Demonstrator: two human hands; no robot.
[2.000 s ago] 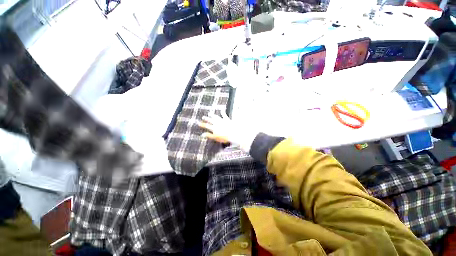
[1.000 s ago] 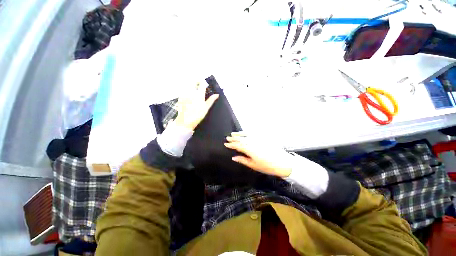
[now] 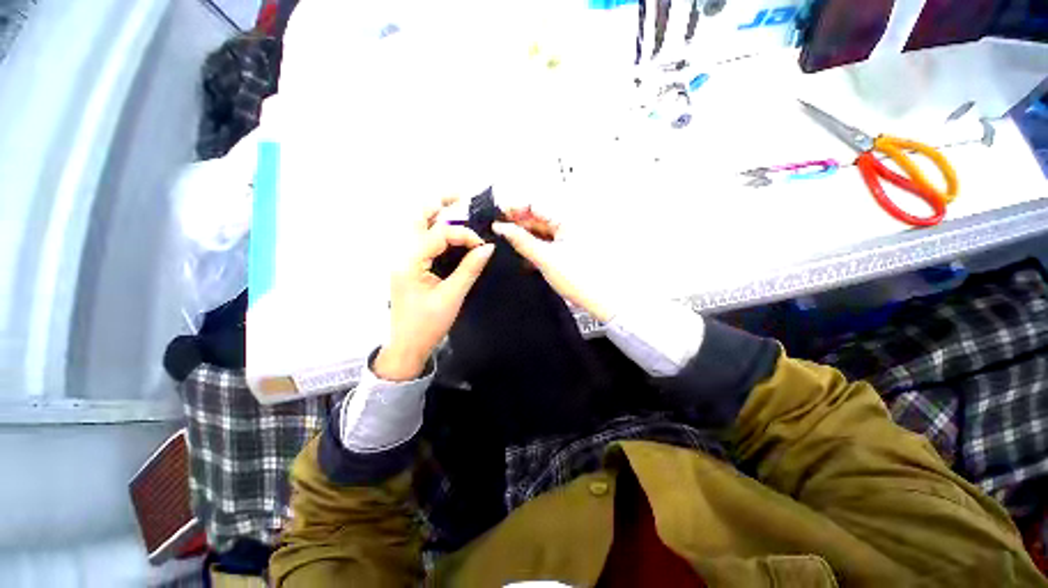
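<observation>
A solid black cloth piece (image 3: pixel 517 333) hangs from the white table's front edge onto the lap. My left hand (image 3: pixel 428 287) pinches its upper end between thumb and fingers. My right hand (image 3: pixel 552 258) holds the same end from the right, fingertips close to the left ones. A small folded black corner (image 3: pixel 483 209) sticks up between the hands. The presser foot and needle area (image 3: pixel 676 106) is up and to the right of the hands, apart from the cloth. Whether checked cloth lies under the black is hidden.
Scissors (image 3: pixel 902 172) with red and orange handles and pink-blue thread snips (image 3: pixel 793 170) lie right of the needle. The ruler (image 3: pixel 850 262) runs along the front edge. Plaid bundles (image 3: pixel 259 448) are below left and right. A strapped phone (image 3: pixel 845 29) is at top right.
Both hands have moved from lying flat on the black cloth to pinching its upper end close together. The view has shifted, and the scissors and phone sit higher in the picture.
</observation>
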